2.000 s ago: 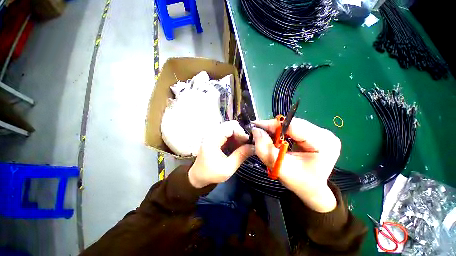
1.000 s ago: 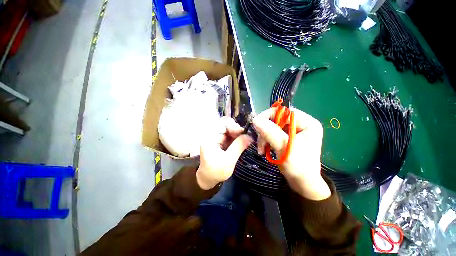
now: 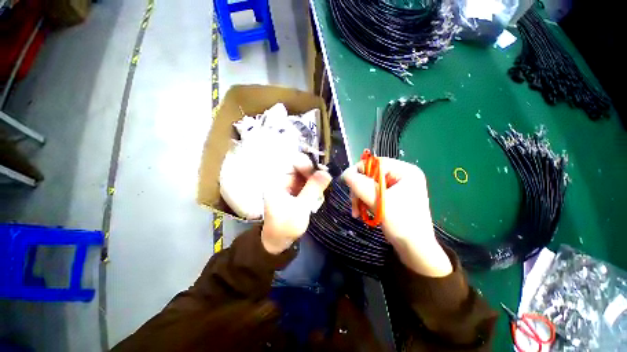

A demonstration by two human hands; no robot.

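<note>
My left hand (image 3: 292, 206) pinches a thin black cable end (image 3: 314, 160) over the right side of the open carton. My right hand (image 3: 399, 203) holds scissors (image 3: 372, 189) by their orange loops, the blades pointing up over the table edge. Its thumb and index finger are together, a small gap to the right of my left fingertips; whether they pinch anything is too small to tell. A thick curved cable bundle (image 3: 350, 237) runs under my hands across the table edge.
The brown carton (image 3: 210, 161) holds white plastic. On the green table (image 3: 440, 141) lie a fanned bundle (image 3: 543, 196), far coils (image 3: 385, 34), a short bundle (image 3: 557, 69), a yellow rubber band (image 3: 460, 175), second scissors (image 3: 533, 331) and a parts bag (image 3: 581, 295). Blue stools (image 3: 51, 261) stand on the floor.
My hands were close together at the cable end and are now slightly apart. The left hand has moved left with the cable end. The scissors have turned more upright in my right hand.
</note>
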